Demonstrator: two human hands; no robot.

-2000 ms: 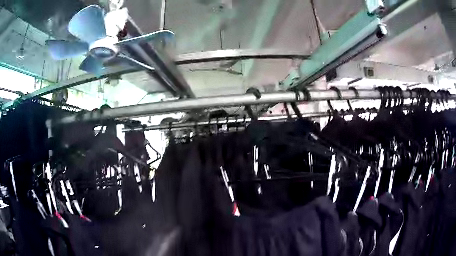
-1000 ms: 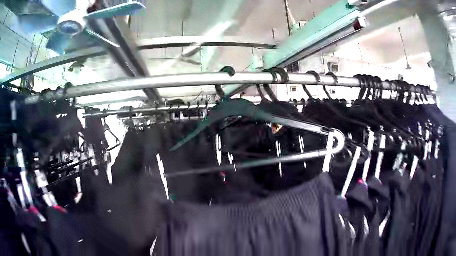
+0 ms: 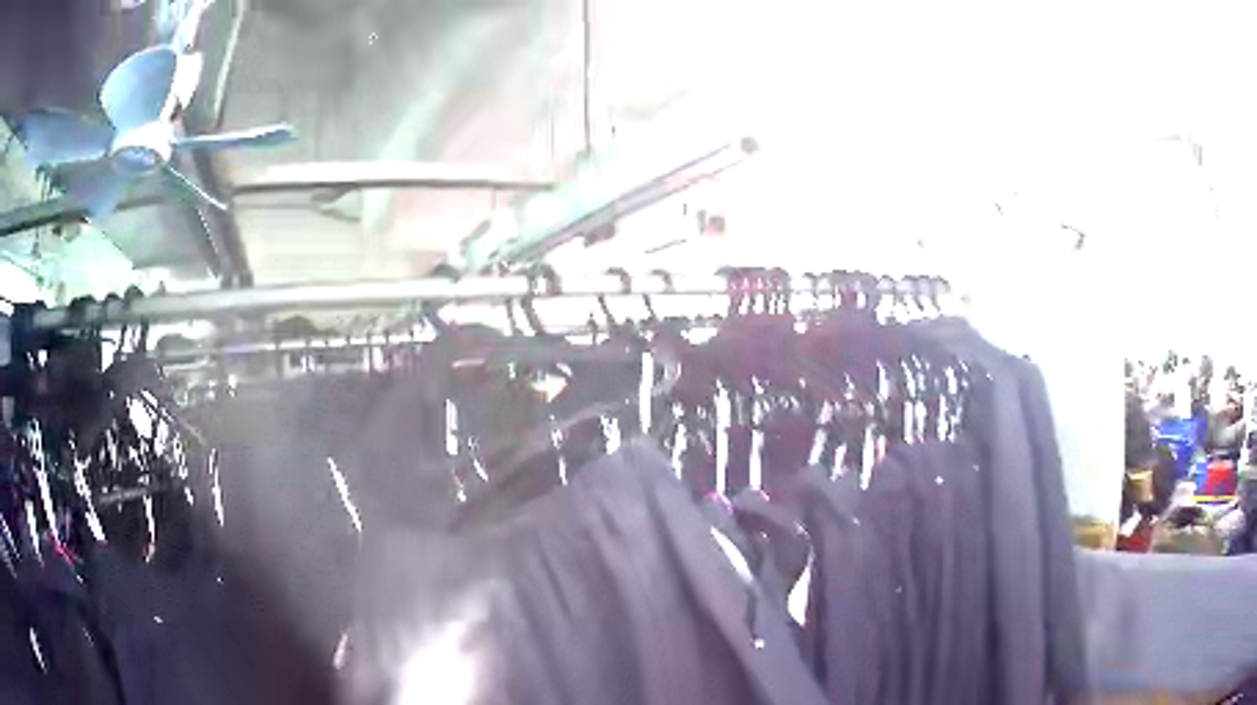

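Note:
Dark trousers [image 3: 620,565] with a gathered waistband hang nearest to me, blurred, with the waistband slanting up to the right. Their black hanger [image 3: 552,448] shows above the waistband, tilted. A bright blurred patch [image 3: 441,668] lies over the cloth at the bottom edge; I cannot tell if it is a hand. No hand shows clearly. More dark trousers [image 3: 951,537] hang close together on the right, with pale strips near their waistbands.
A grey metal rail [image 3: 345,293] runs across the view with many hanger hooks over it. Dark garments [image 3: 110,551] hang at the left. A blue fan [image 3: 138,145] is overhead. At the far right are a grey-blue surface [image 3: 1172,620] and small blurred coloured things behind it. The upper right is overexposed.
The view has turned right, so the rail and fan sit further left and the rail's right end area shows. The front trousers went from nearly level to slanted. The picture is brighter.

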